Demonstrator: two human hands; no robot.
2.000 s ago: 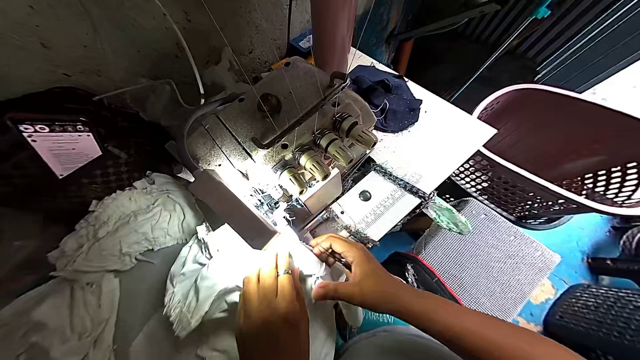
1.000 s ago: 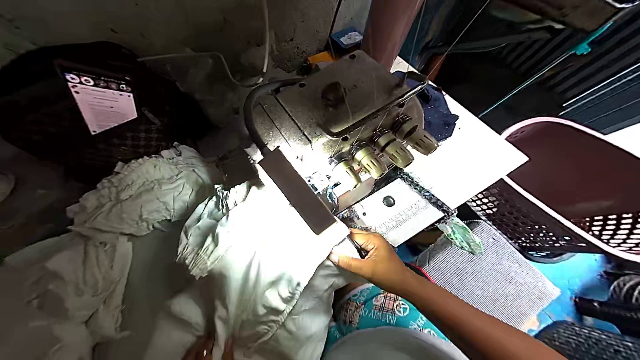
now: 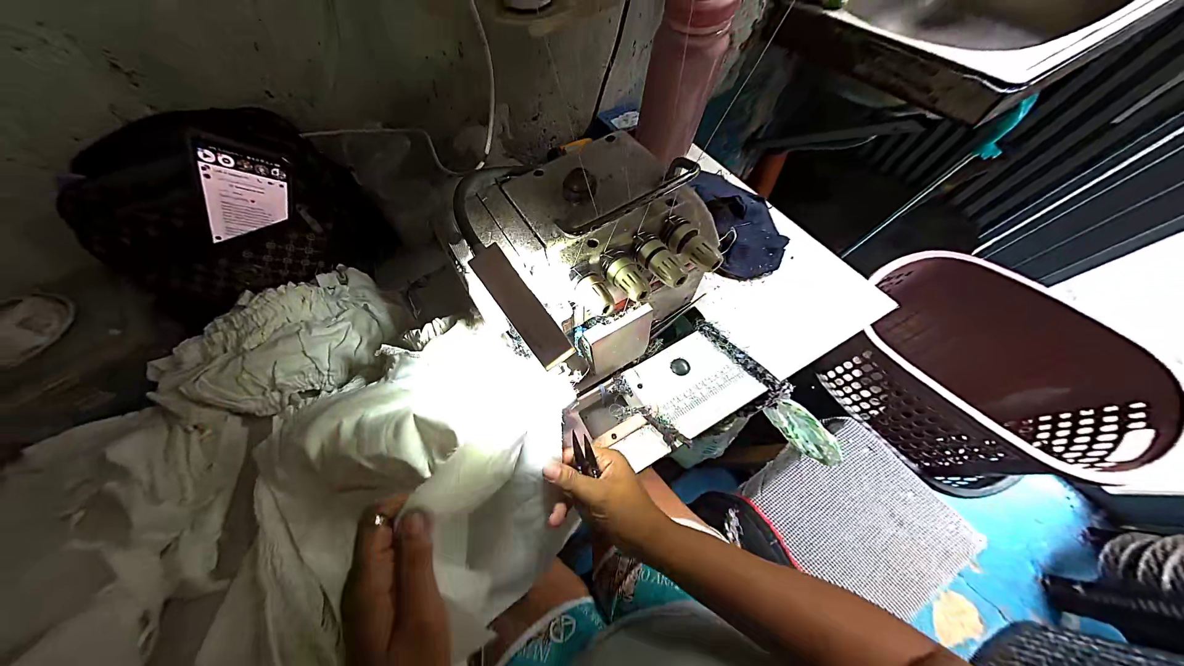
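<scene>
White fabric [image 3: 370, 425] lies in folds under the bright lamp, at the left front of an overlock sewing machine [image 3: 555, 213]. My left hand [image 3: 398, 583], with a ring on one finger, pinches a fold of it between thumb and fingers, low in the view. My right hand [image 3: 606, 490] holds small dark thread snips [image 3: 585, 455], tips up, beside the fabric's right edge and just in front of the machine's plate. The snips' blades look slightly apart. Glare hides the needle area and the fabric near it.
A bunched pale garment [image 3: 277, 342] lies at the left, before a black bag with a lit phone [image 3: 242, 190] on it. Dark blue cloth [image 3: 740, 227] sits behind the machine on the white table [image 3: 805, 287]. A maroon plastic basket [image 3: 1008, 361] stands at the right.
My left hand, near the needle area two seconds ago and low at the frame's edge one second ago, now grips the fabric in front. The snips show more clearly in my right hand.
</scene>
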